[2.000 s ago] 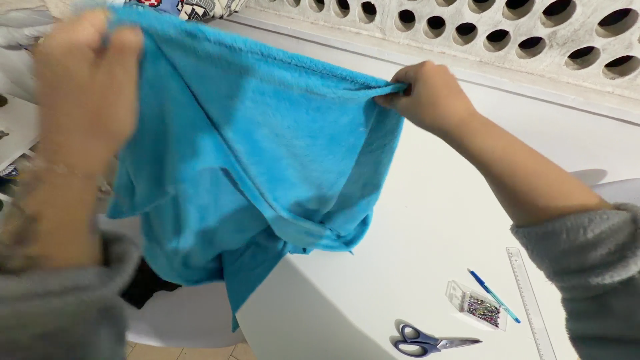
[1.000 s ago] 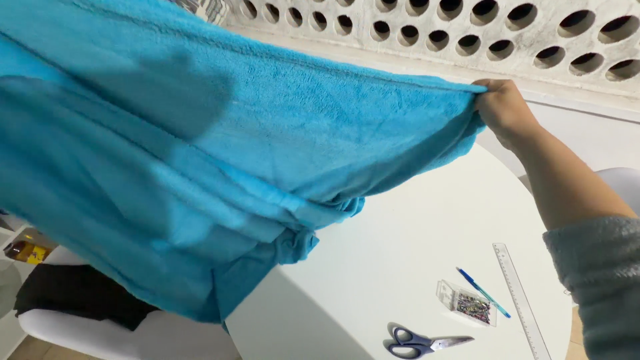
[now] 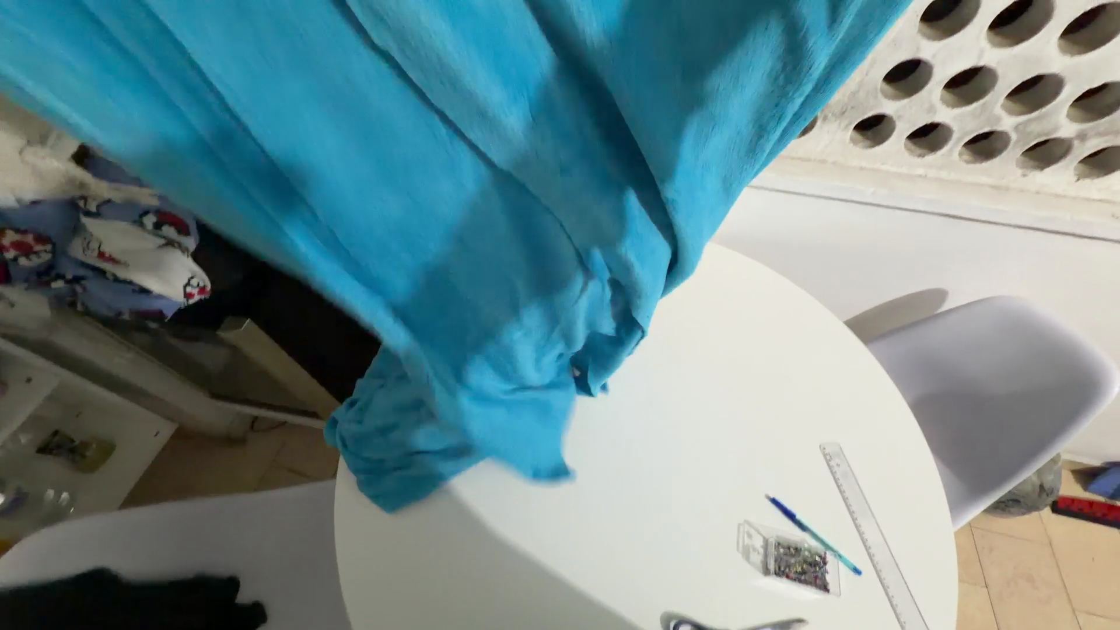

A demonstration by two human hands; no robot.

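Note:
A large blue plush cloth (image 3: pixel 490 201) spreads across the upper part of the view, raised and hanging in folds. Its lower end lies bunched on the left side of a round white table (image 3: pixel 682 455). Neither my left hand nor my right hand is in view; the top edge of the cloth is out of frame too. On the table's right side lie a clear ruler (image 3: pixel 871 534), a blue pen (image 3: pixel 814 535) and an open clear plastic box of pins (image 3: pixel 798 562). Scissors (image 3: pixel 735 625) show only in part at the bottom edge.
A white chair (image 3: pixel 997 394) stands right of the table. Another white chair (image 3: pixel 192 534), bearing dark fabric (image 3: pixel 131 602), is at the lower left. Patterned fabric (image 3: pixel 131 254) and a white shelf (image 3: pixel 79 437) are farther left. A perforated wall (image 3: pixel 1006 96) rises behind.
The cloth has been raised, and its lower end now rests on the table. Both hands were in view two seconds ago, the right one a second ago; both are now out of frame.

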